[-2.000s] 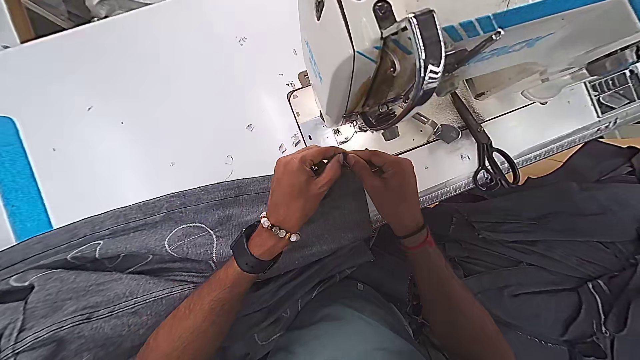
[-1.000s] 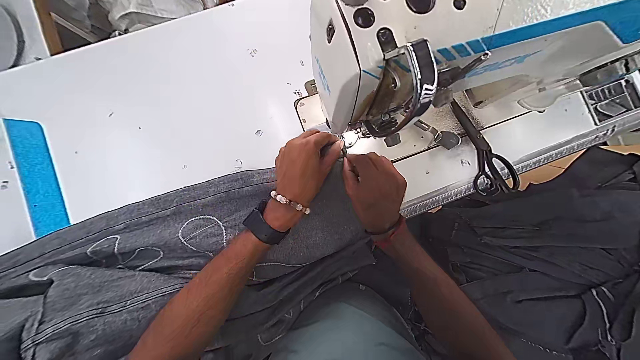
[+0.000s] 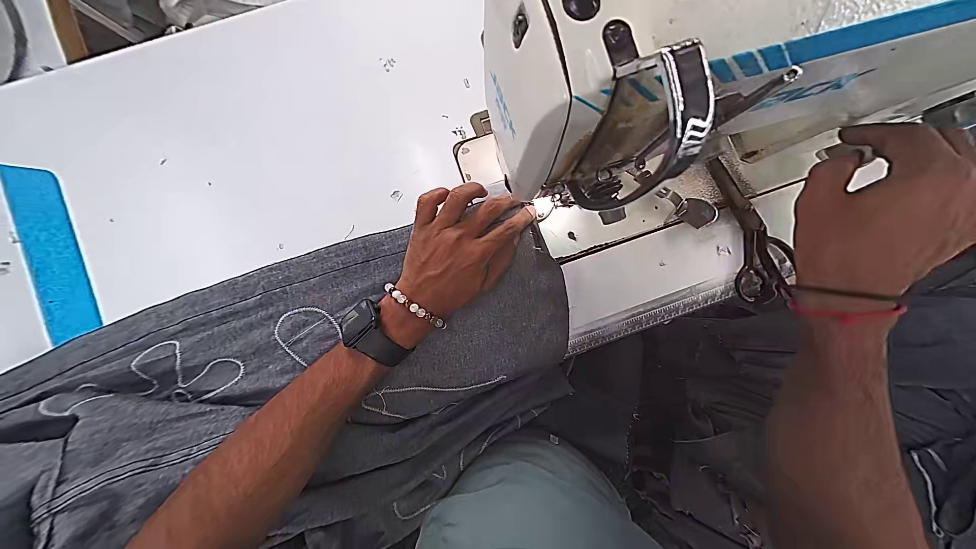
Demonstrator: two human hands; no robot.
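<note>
A dark grey denim garment (image 3: 503, 328) lies across the table's front edge, its upper corner at the presser foot area of a white sewing machine (image 3: 526, 99). My left hand (image 3: 465, 244) rests on that corner, its fingertips pressing the cloth beside the lit needle area. Over the right part of the machine bed, my right hand (image 3: 884, 206) is raised with curled fingers and a gap between thumb and forefinger; it touches no cloth. Part of it is near the frame's edge, and whether it touches the machine is unclear.
Black-handled scissors (image 3: 755, 263) lie on the machine bed, left of my right wrist. A ruler strip (image 3: 656, 316) runs along the table's front edge. More dark denim (image 3: 686, 412) is heaped at the lower right. Thread scraps dot the white tabletop (image 3: 252, 175).
My right hand has left the cloth by the needle and moved right, past the scissors. My left hand has gone from pinching the edge to lying spread on the cloth.
</note>
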